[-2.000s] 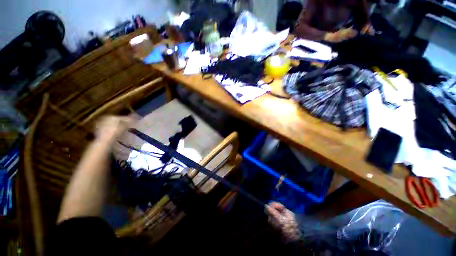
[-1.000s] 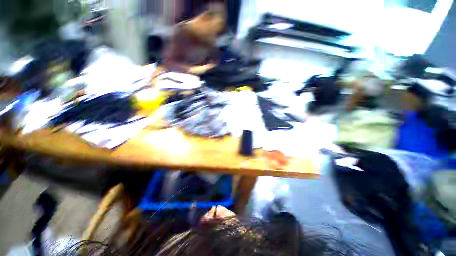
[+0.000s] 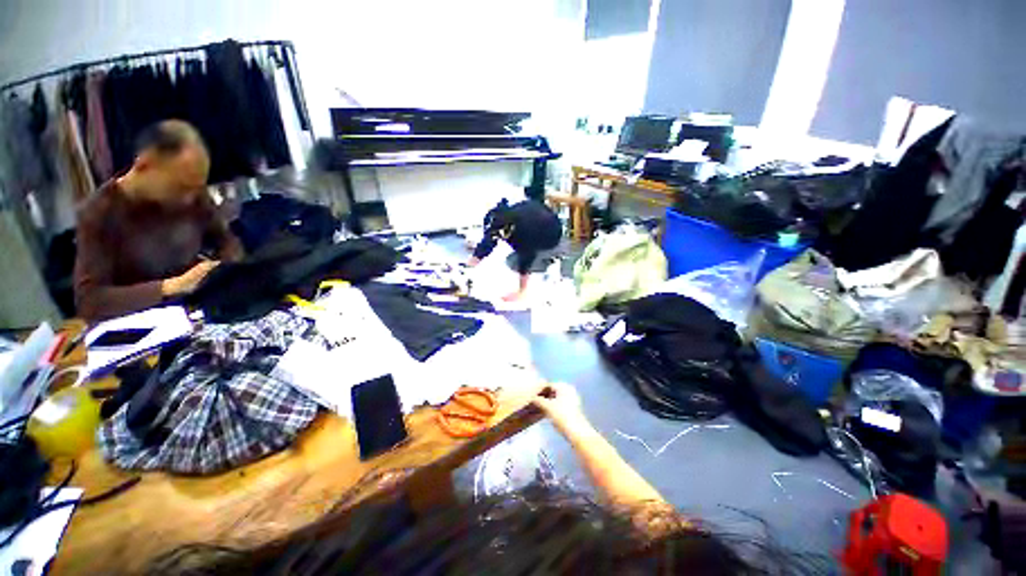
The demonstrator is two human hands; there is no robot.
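Note:
My right hand (image 3: pixel 556 398) is at the right corner of the wooden table (image 3: pixel 242 512), small and slightly blurred. Its fingers look bent at the table edge; I cannot tell whether they hold anything. The forearm runs down to the right. Orange-red scissors (image 3: pixel 467 413) lie just left of the hand. A black smartphone (image 3: pixel 378 415) lies left of the scissors. A plaid garment (image 3: pixel 216 396) is bunched on the table at left. My left hand is not in view. Dark hair covers the bottom edge.
A person (image 3: pixel 146 242) sits across the table with black cloth (image 3: pixel 293 270). Another person (image 3: pixel 521 233) bends low behind. Black bags (image 3: pixel 675 354), a blue crate (image 3: pixel 801 369) and a red stool (image 3: pixel 897 538) stand on the floor at right. A yellow round object (image 3: pixel 64 422) is at far left.
The view has swung right and up. The black strip held between both hands two seconds ago is no longer seen. My right hand now shows at the table corner; my left hand has left the picture.

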